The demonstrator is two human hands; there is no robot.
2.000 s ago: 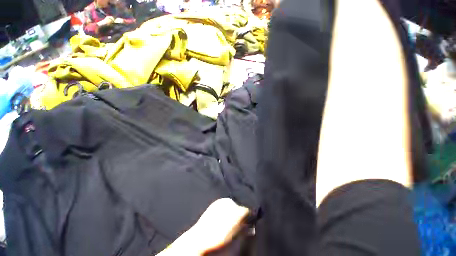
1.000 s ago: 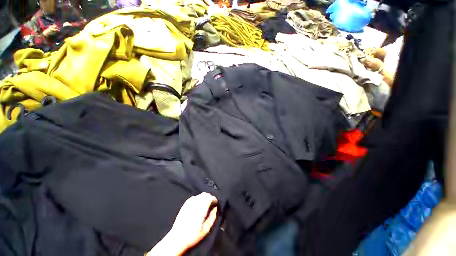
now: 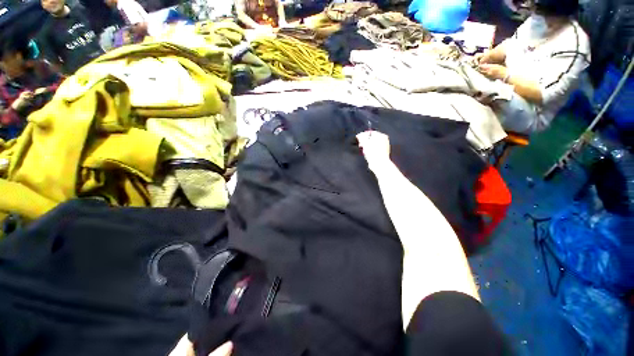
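A black jacket (image 3: 313, 278) lies across the near middle, its collar towards the bottom, with a dark red neck label and a black hanger hook (image 3: 170, 261). My left hand (image 3: 201, 346) is at the bottom edge, partly cut off, its fingers gripping cloth just below the collar. My right hand (image 3: 374, 144) is reached far forward with curled fingers on black cloth; whatever lies inside the fingers is hidden. Another black jacket (image 3: 285, 142) shows beneath and beyond, with hanger hooks at its collar. More black cloth (image 3: 90, 271) lies at the left.
Mustard-yellow garments (image 3: 104, 146) are piled at the left, beige clothes (image 3: 431, 80) at the back. Red cloth (image 3: 492, 198) hangs at the jackets' right edge. A masked person (image 3: 549, 62) sits back right; others are back left. Blue plastic (image 3: 598, 243) lies on the blue floor.
The black garment raised at the right is now down over the lying jacket. My right hand has moved forward onto it. My left hand has moved down and left to the collar. The view has shifted.
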